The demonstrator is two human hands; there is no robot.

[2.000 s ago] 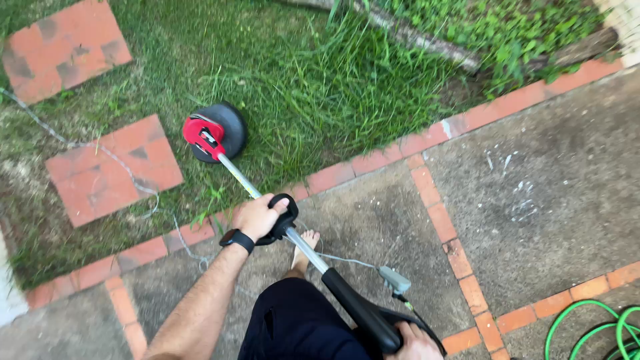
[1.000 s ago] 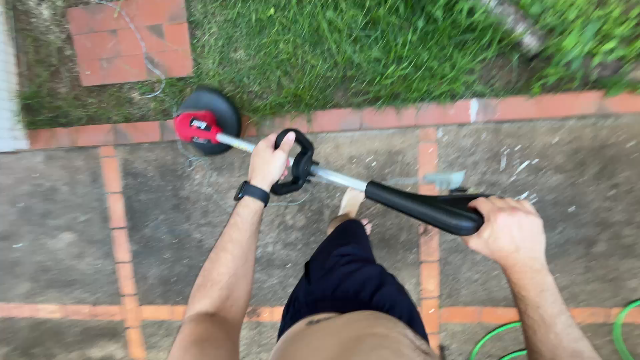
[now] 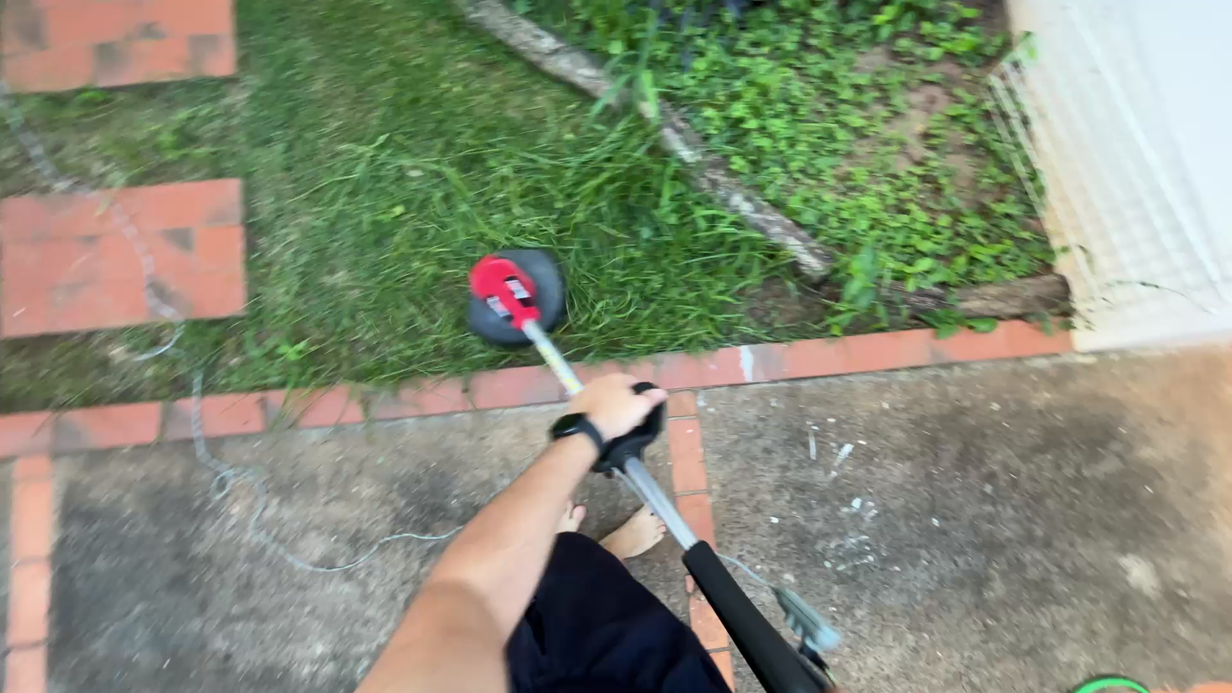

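Observation:
An electric string trimmer slants across the view, its red motor head and dark round guard over the grass beside the brick edging. My left hand, with a dark watch at the wrist, is closed around the black loop handle midway along the metal shaft. The black rear grip runs down to the bottom edge, where only a sliver of my right hand shows; its fingers are hidden. Tall grass stands around the guard. A grey plug connector hangs beside the rear grip.
A pale cord winds over the concrete and the brick paving slabs. Brick edging borders the grass. Logs bound a leafy bed, with a white wall at right. Bare feet are on the concrete; a green hose lies lower right.
The trimmer head has moved from over the brick edging and concrete onto the grass. My right hand, plainly visible on the rear grip before, is now almost out of view. The view has shifted right.

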